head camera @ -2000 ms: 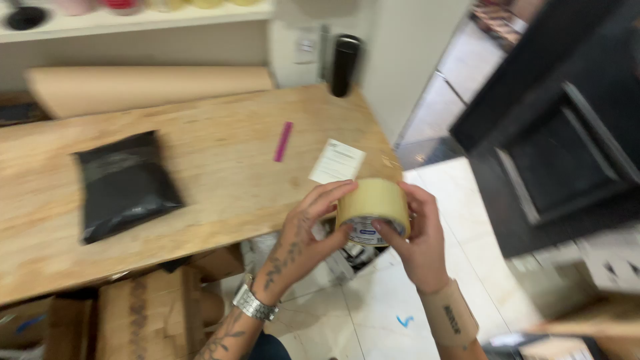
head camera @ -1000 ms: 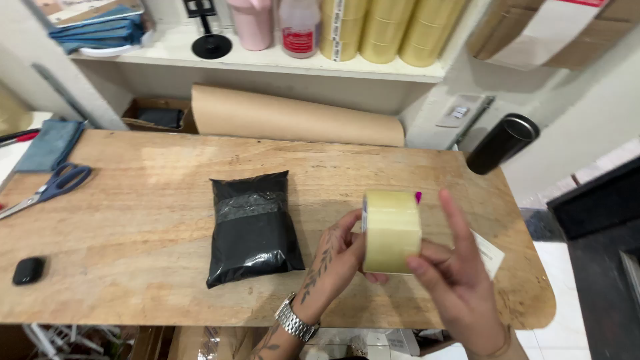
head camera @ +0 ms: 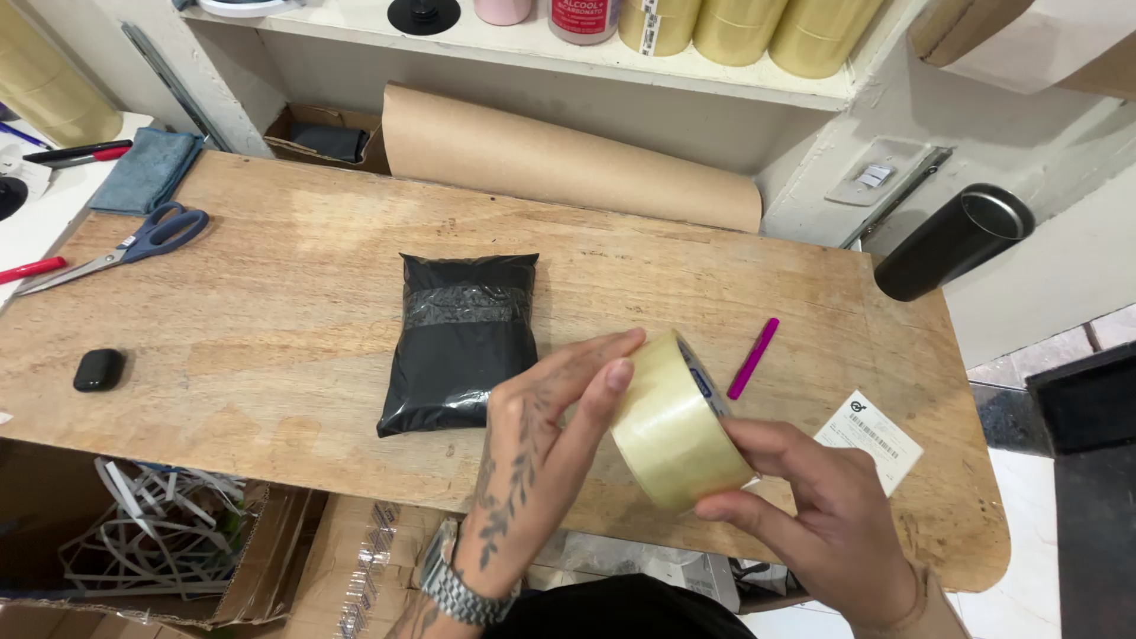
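Observation:
A wide roll of clear packing tape (head camera: 670,430) is held over the wooden table. My right hand (head camera: 816,515) grips its lower right edge between thumb and fingers. Against the roll's left side rests my left hand (head camera: 550,435), its fingers extended; whether it also bears the roll I cannot tell. A black plastic parcel (head camera: 461,346), with clear tape across its upper part, lies just behind my left hand. To the right of the roll are a magenta pen (head camera: 753,358) and a white printed label or card (head camera: 870,439).
Blue-handled scissors (head camera: 146,244), a blue cloth (head camera: 149,170) and a small black case (head camera: 99,369) lie left. A black tumbler (head camera: 954,240) stands at the back right. Behind the table is a brown paper roll (head camera: 568,155); below left, a cardboard box (head camera: 253,568) holds shredded paper.
The tape roll has been turned in my hands. My right hand, its index finger raised a second ago, now grips the roll's lower edge. The view has swung left since the first frame.

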